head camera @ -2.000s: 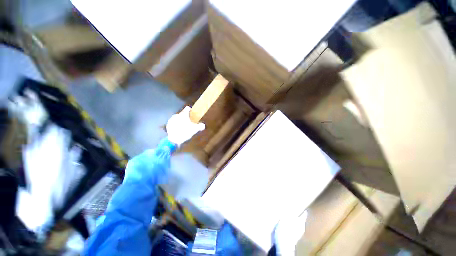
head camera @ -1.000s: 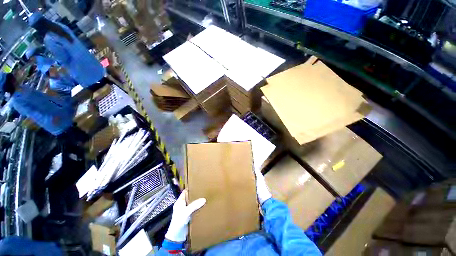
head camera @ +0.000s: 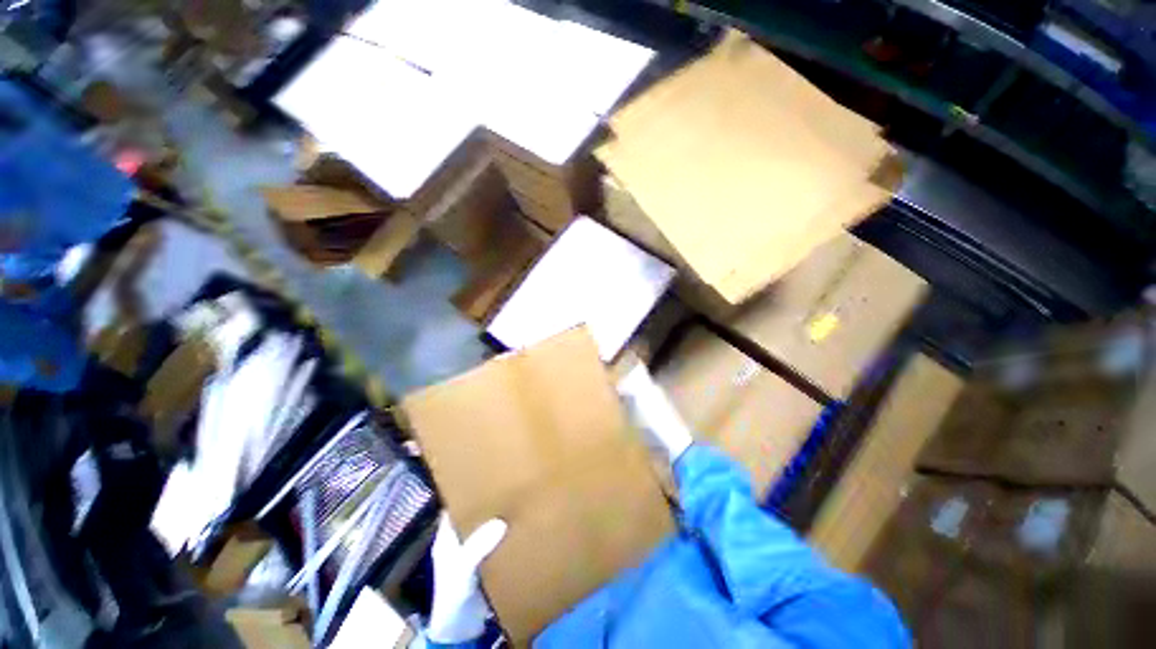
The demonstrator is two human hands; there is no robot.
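A brown cardboard panel or flat box [head camera: 539, 475] is held in front of me, tilted, its top end turned to the left. My left hand [head camera: 463, 577], in a white glove, grips its lower left edge with the thumb on top. My right hand [head camera: 653, 406], also gloved, lies along its upper right edge; its fingers are partly hidden. A white-faced box [head camera: 583, 285] lies just beyond the panel. The frame is somewhat blurred.
White-topped stacks [head camera: 463, 83] stand at the back. Loose cardboard sheets [head camera: 748, 165] lie on cartons to their right. Closed brown cartons [head camera: 824, 317] are at my right, darker labelled ones [head camera: 1014, 507] further right. Crates with white strips [head camera: 247, 431] are at the left, near a person's blue smock [head camera: 57, 203].
Since one second ago, the panel has tilted, its top end swinging left, with both hands still on it. The camera view has shifted. Two seconds ago, my left hand held a narrow brown piece over the stacks.
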